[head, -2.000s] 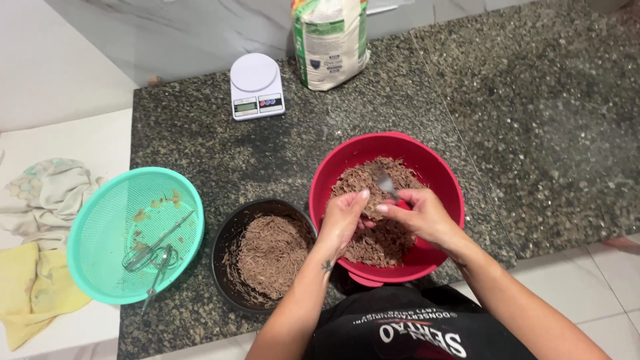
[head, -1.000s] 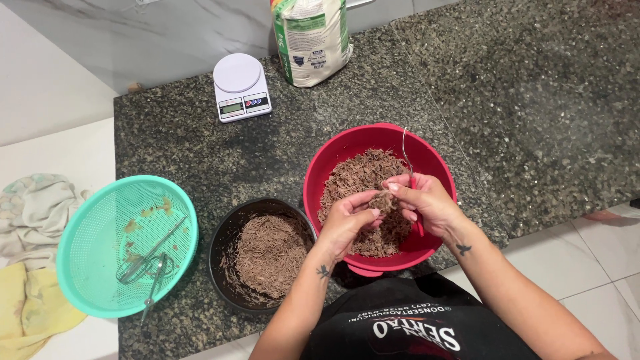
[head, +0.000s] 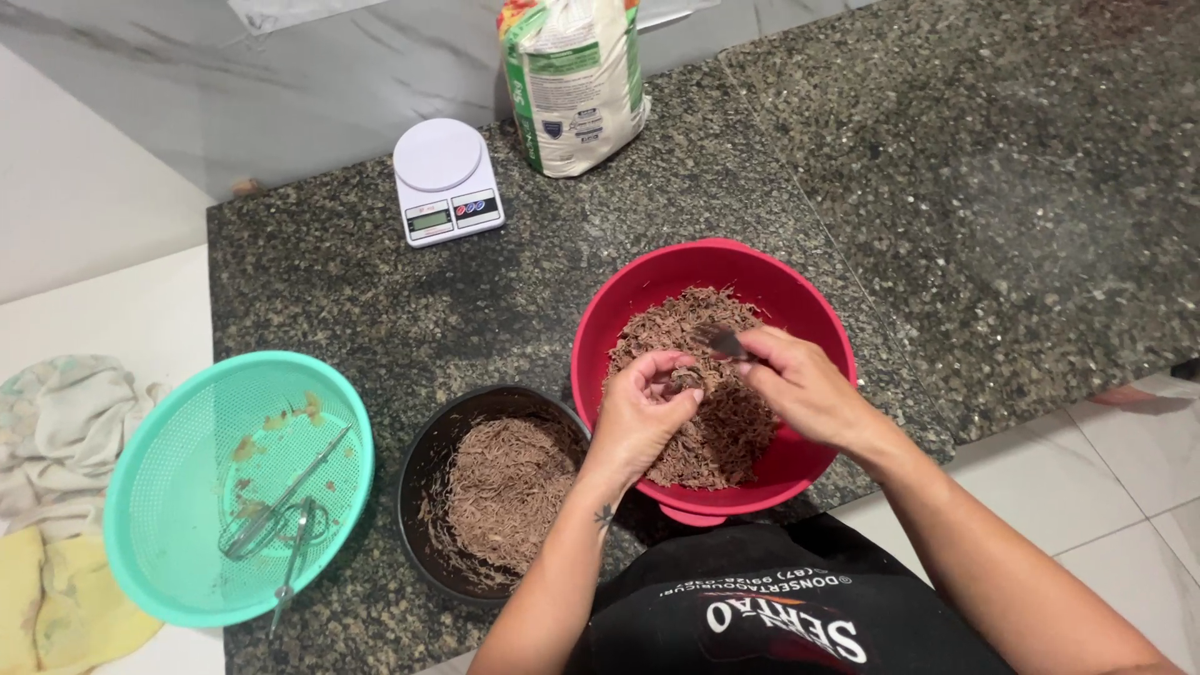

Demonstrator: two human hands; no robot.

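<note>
A red bowl (head: 816,309) holds a heap of shredded brown meat (head: 694,319). Over it, my left hand (head: 647,403) pinches a small piece of the meat between thumb and fingers. My right hand (head: 797,380) grips a metal fork (head: 720,339), its tines pointing left above the heap; the handle is hidden by the hand. Left of the red bowl, close beside it, stands a dark round pan (head: 412,525) with more finely shredded meat (head: 511,487) inside.
A turquoise colander (head: 141,487) with mixer beaters (head: 281,516) lies at the left edge of the granite counter (head: 375,309). A white kitchen scale (head: 450,183) and a large printed bag (head: 577,94) stand at the back. Cloths (head: 75,591) lie on the far left.
The fork has turned in my right hand: its handle stuck out below the hand one second ago, and now the tines point left over the meat. My left hand stays over the red bowl.
</note>
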